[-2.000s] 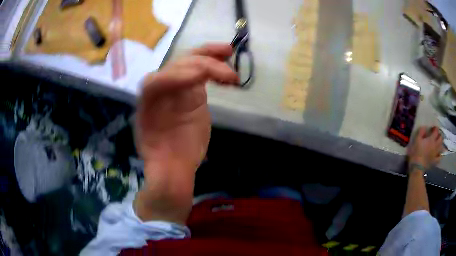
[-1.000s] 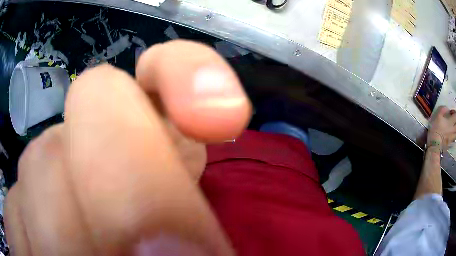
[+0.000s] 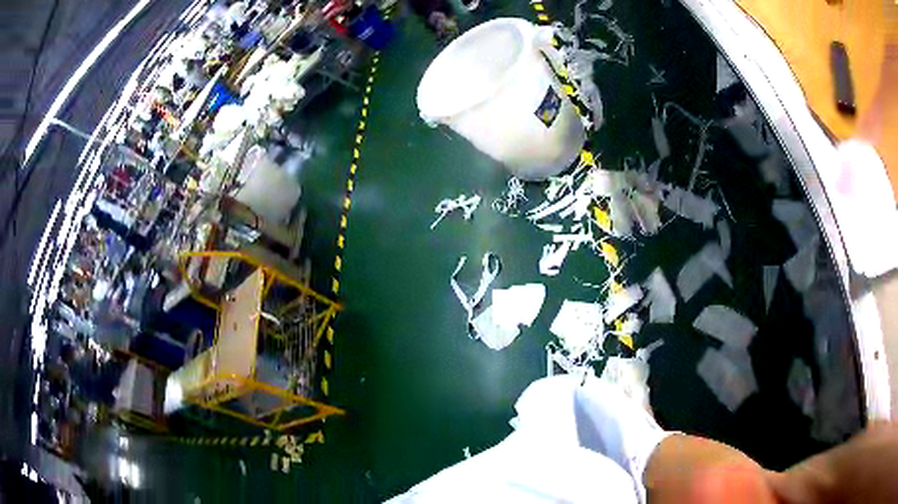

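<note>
My left hand [image 3: 763, 479] is at the bottom right, blurred and cut off by the frame edge, with a pale sleeve behind it. Its fingers cannot be made out, nor whether it holds anything. The orange-tan garment panel [image 3: 802, 44] shows at the top right on the table. A dark fabric weight [image 3: 842, 79] lies on it. White underlay [image 3: 866, 202] shows below the panel at the right edge. My right hand is out of the picture.
The metal table edge [image 3: 830, 221] curves down the right side. A white scrap bin [image 3: 517, 123] stands on the green floor, with white offcuts [image 3: 512, 310] scattered around. A yellow-framed trolley [image 3: 241, 335] stands at left, before crowded racks.
The view has swung left and up, away from the phone, tickets and shears. My left hand has gone from mid-view to the bottom right. My right hand has left the picture.
</note>
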